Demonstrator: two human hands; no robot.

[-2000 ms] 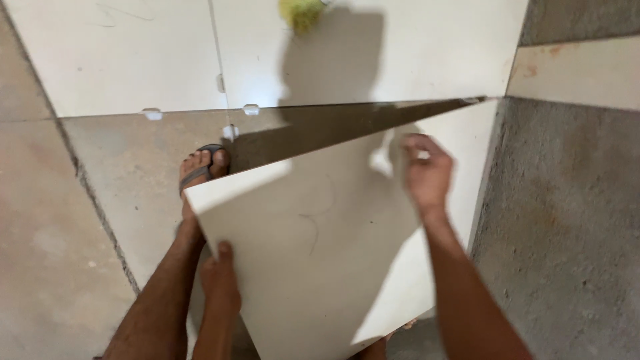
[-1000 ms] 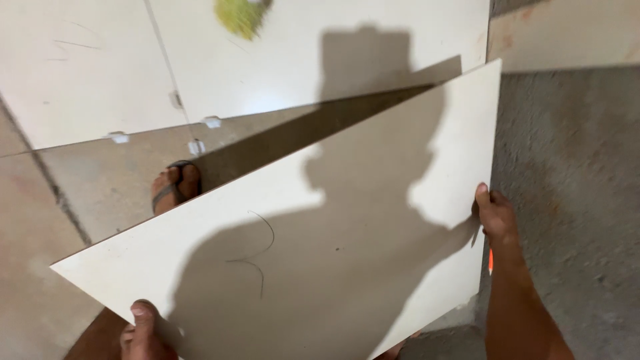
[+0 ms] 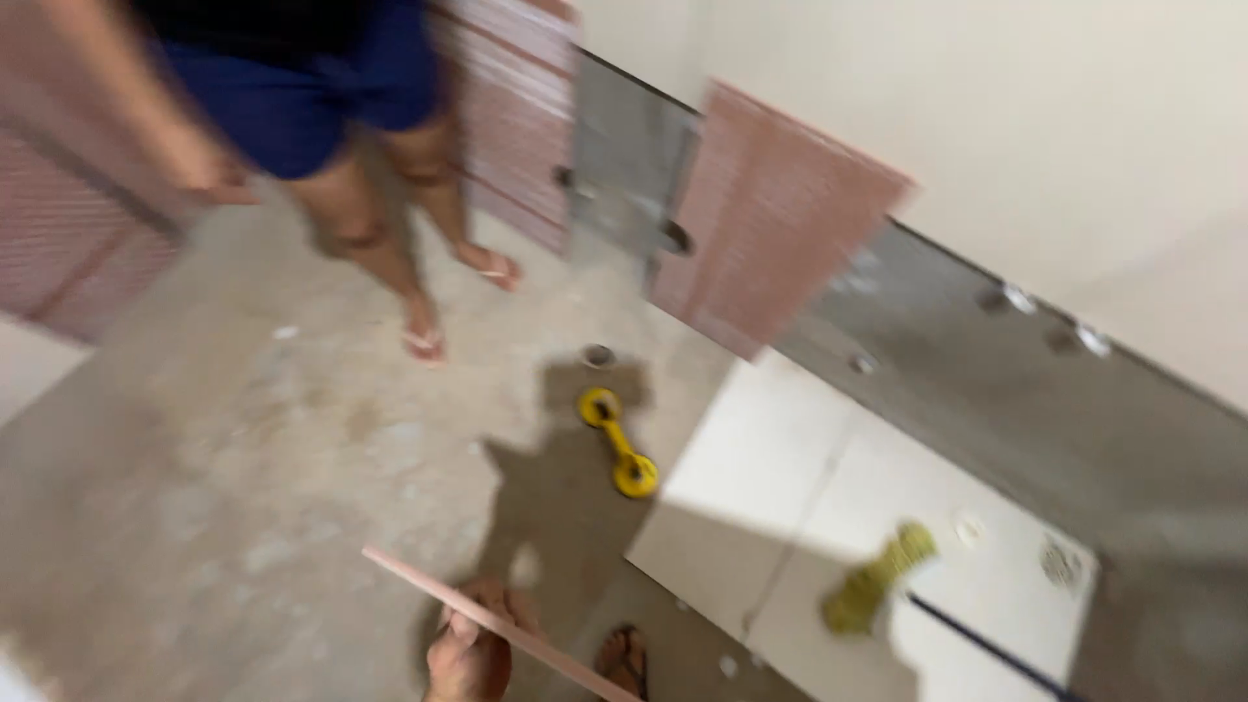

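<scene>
My left hand (image 3: 470, 658) grips a large tile (image 3: 507, 629), seen nearly edge-on as a thin pinkish strip at the bottom centre. My right hand is out of view. Ahead on the bare floor lies a yellow double suction cup lifter (image 3: 618, 444). White floor tiles (image 3: 809, 468) are laid at the right, with a yellow-green sponge or cloth (image 3: 877, 577) on them. A thin dark rod (image 3: 985, 643) crosses the lower right. The view is blurred.
A person in blue shorts (image 3: 302, 88) stands at the upper left. Tiles with pinkish backs (image 3: 780, 214) lean against the wall and at the far left. A round floor opening (image 3: 598, 357) lies beyond the lifter, and a drain grate (image 3: 1061, 563) at right.
The view has swung widely to the room. The held tile, seen face-on before, now shows its edge. My right hand, on the tile's right edge a second ago, has left the view.
</scene>
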